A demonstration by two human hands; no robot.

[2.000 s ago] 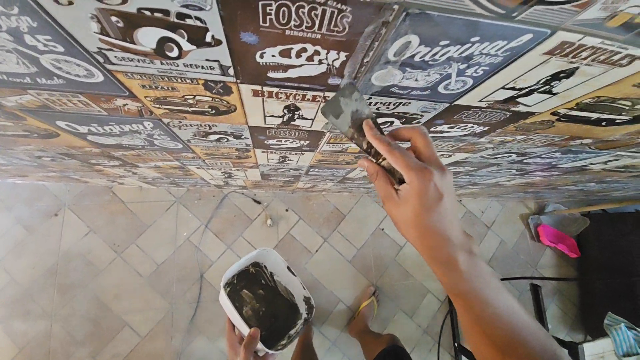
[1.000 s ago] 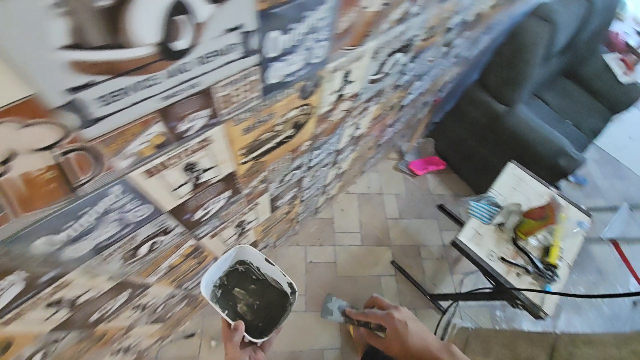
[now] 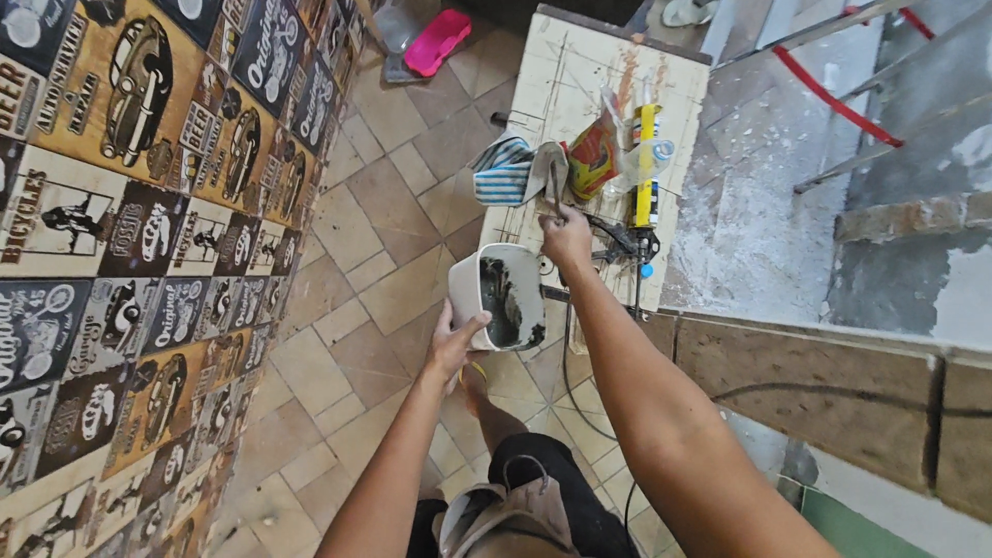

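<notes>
My left hand point(image 3: 459, 339) grips the side of a white plastic tub point(image 3: 465, 288), which is tilted and has dark paste smeared inside. My right hand point(image 3: 566, 236) is over a worktable, its fingers at a thin dark tool or handle point(image 3: 553, 186) beside a grey cloth-like item point(image 3: 535, 172); whether the fingers are closed on it is hard to tell. A blue-and-white striped cloth point(image 3: 502, 174) lies at the table's left edge. The putty knife seen earlier cannot be made out for certain.
The worktable point(image 3: 573, 54) bears a red-and-yellow bag point(image 3: 595, 155) and a caulking gun with a yellow tube point(image 3: 645, 163). A wall of printed tiles point(image 3: 147, 232) stands at left. A pink tray point(image 3: 438, 43) lies on the floor. A cable and ladder-like rails with red strips are at right.
The view has swung from the tiled wall to the worktable. My right hand, which held the putty knife at the wall, is now over the table. The tub stays in my left hand.
</notes>
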